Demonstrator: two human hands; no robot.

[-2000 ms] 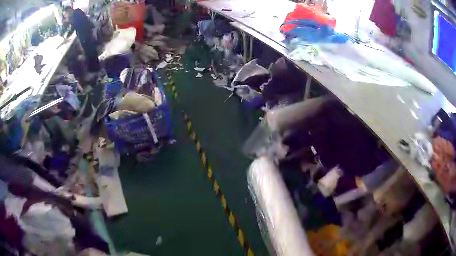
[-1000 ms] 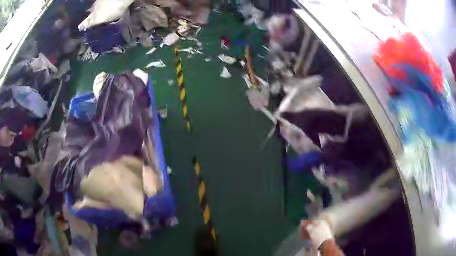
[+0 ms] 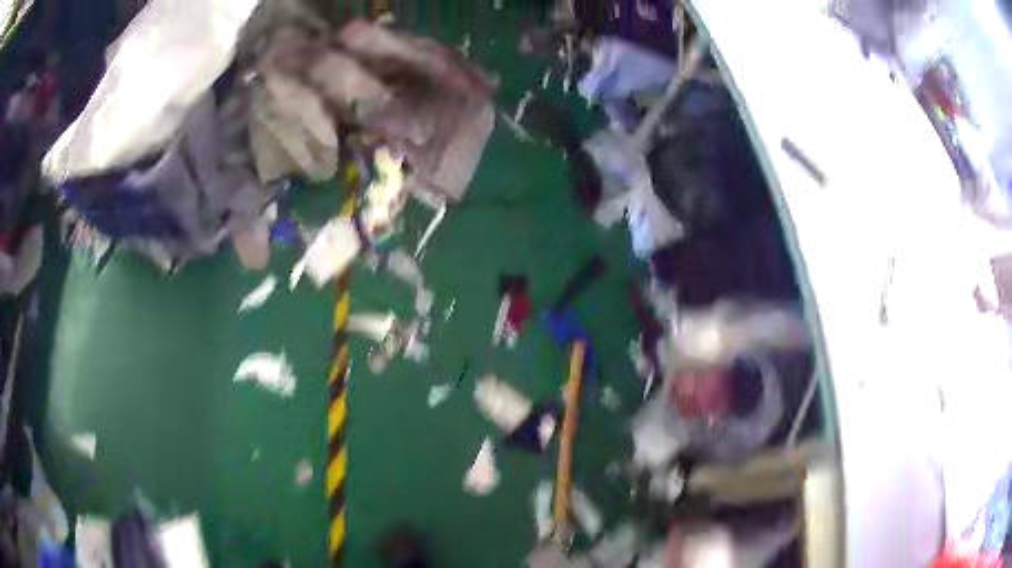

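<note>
No hand shows clearly in the blurred head view. Nearest in front, a thin orange-brown wooden stick (image 3: pixel 569 438) lies on the green floor, with a blue piece at its far end. Small white and grey fabric scraps (image 3: pixel 266 373) are scattered around it and across the yellow-black tape. A bunched heap of beige-grey cloth (image 3: pixel 411 94) lies on the floor at the upper left centre. Beside it, a large off-white cloth or sack (image 3: pixel 155 83) lies over something blue.
A long white table (image 3: pixel 888 277) runs down the right side. Under it are heaps of pale and dark cloth (image 3: pixel 710 388). Yellow-black floor tape (image 3: pixel 336 444) runs forward. Cloth edges show at the lower left.
The view has moved forward along the aisle. The blue crate with dark cloth has dropped mostly out at the lower left. The hand seen at the lower right is out of view. The stick is nearer.
</note>
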